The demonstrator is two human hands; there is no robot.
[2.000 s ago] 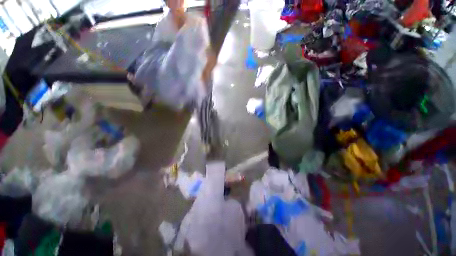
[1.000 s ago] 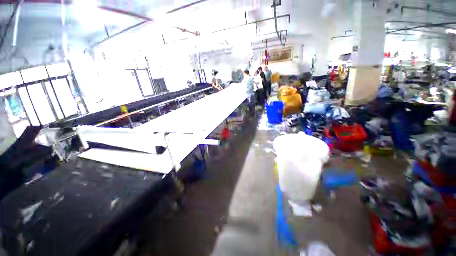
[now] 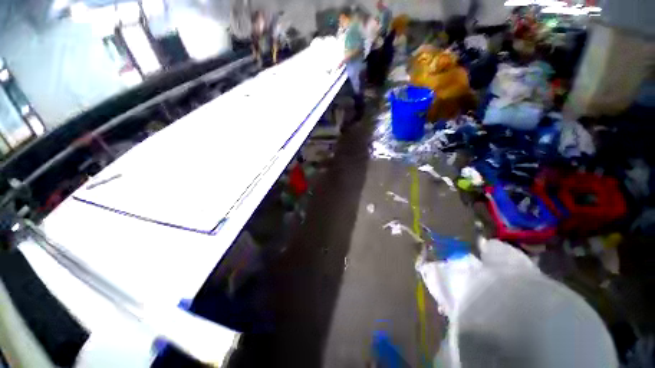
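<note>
Neither of my hands is in view. The nearest thing in front of me on the left is a long, glossy, white cutting table (image 3: 179,172) that runs away toward the back. A dark line crosses its near part and follows its right side. A metal rail (image 3: 86,273) lies across its near end. A large white sack (image 3: 531,316) stands at the lower right, cut off by the picture's bottom edge. The picture is blurred.
An aisle (image 3: 352,237) with a yellow floor line and scattered scraps runs beside the table. A blue bucket (image 3: 409,115) stands farther on, before a yellow-brown bundle (image 3: 442,79). Red crates (image 3: 589,198) and piles of cloth lie at right. A person (image 3: 352,54) stands at the table's far end.
The view has moved forward and tilted down. The white table, blue bucket and red crates look nearer, and the white sack has shifted to the lower right. No hand shows in the one-second-old frame either.
</note>
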